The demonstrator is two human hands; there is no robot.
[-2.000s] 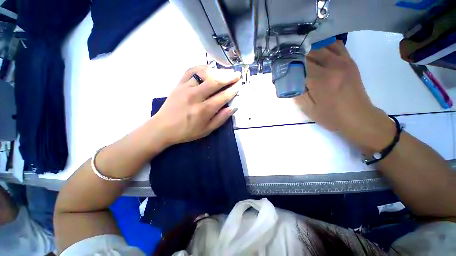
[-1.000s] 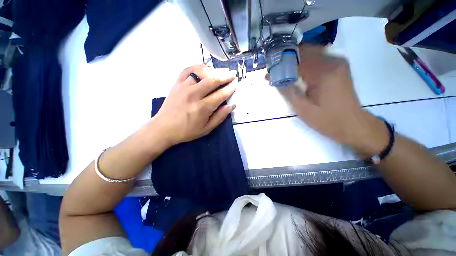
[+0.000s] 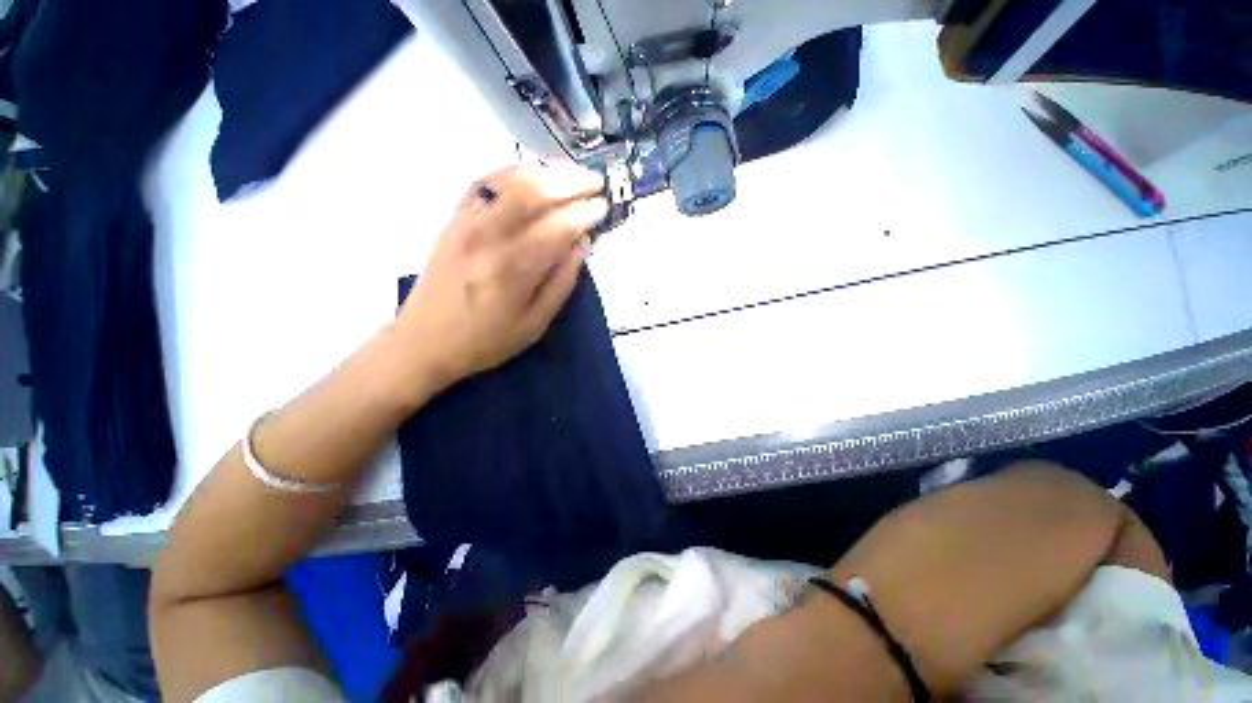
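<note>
A dark navy panel (image 3: 529, 440) lies under my left forearm and hangs over the table's front edge. My left hand (image 3: 501, 268) is at the needle area, its fingertips beside the presser foot (image 3: 617, 192); what its fingers press or pinch there is hidden. A small navy piece (image 3: 810, 96) lies behind and right of the grey cylinder attachment (image 3: 702, 168). My right forearm, with a dark bracelet, crosses low in front of my body; my right hand is cut off by the bottom edge.
Snips with red-and-blue handles (image 3: 1109, 172) lie at the right. A long stacked navy bundle (image 3: 103, 330) and another navy piece (image 3: 295, 89) lie at left. The sewing machine head (image 3: 824, 11) is above. A ruler strip (image 3: 879, 437) runs along the front edge. A blue bin (image 3: 337, 625) is below.
My right hand has left the area beside the grey cylinder and moved down toward my body, out of view. My left hand stays near the foot. The view has shifted right.
</note>
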